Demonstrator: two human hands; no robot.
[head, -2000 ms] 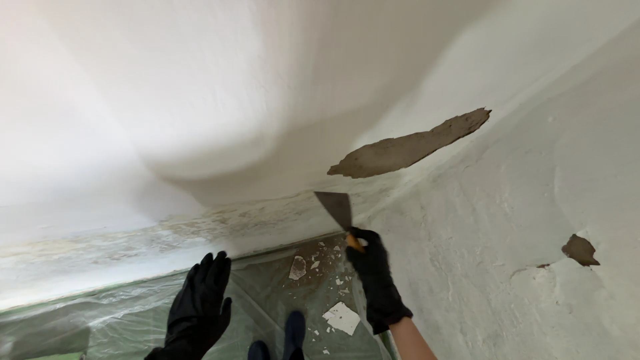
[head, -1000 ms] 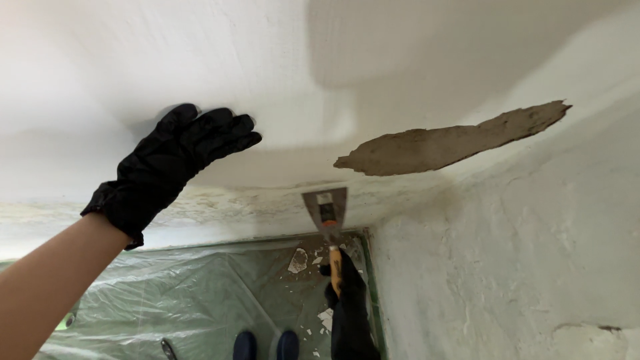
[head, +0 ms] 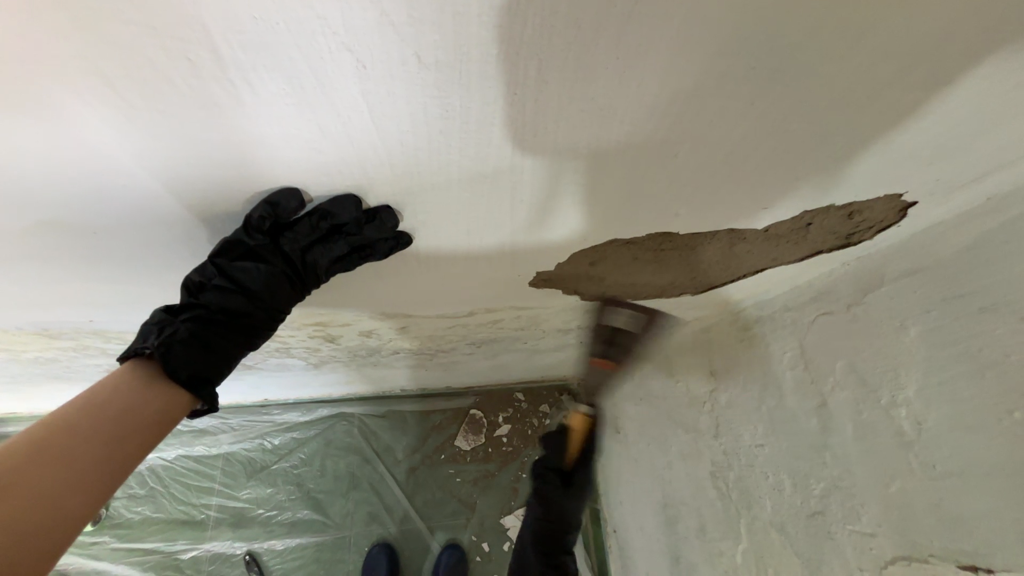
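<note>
My left hand (head: 248, 280), in a black glove, rests against the white plastered wall (head: 384, 104) with its fingers spread a little and nothing held. Lower and to the right, my right hand (head: 560, 488), gloved in black too, grips the yellow handle of a putty knife (head: 612, 340). The blade is blurred and points up the wall, its edge at the lower rim of a long bare patch (head: 688, 256) where the paint and plaster have come off. Stained, flaking paint (head: 416, 332) runs along the wall's lower part, left of the blade.
Clear plastic sheeting (head: 264, 472) covers the floor, with paint flakes (head: 471, 430) lying near the corner. Two dark shoe tips (head: 416, 558) show at the bottom edge, a small dark object (head: 253, 564) left of them. A rough adjoining wall (head: 840, 400) stands at the right.
My left hand has moved up from low by the floor onto the wall. The putty knife has moved from below the bare patch up to its lower edge.
</note>
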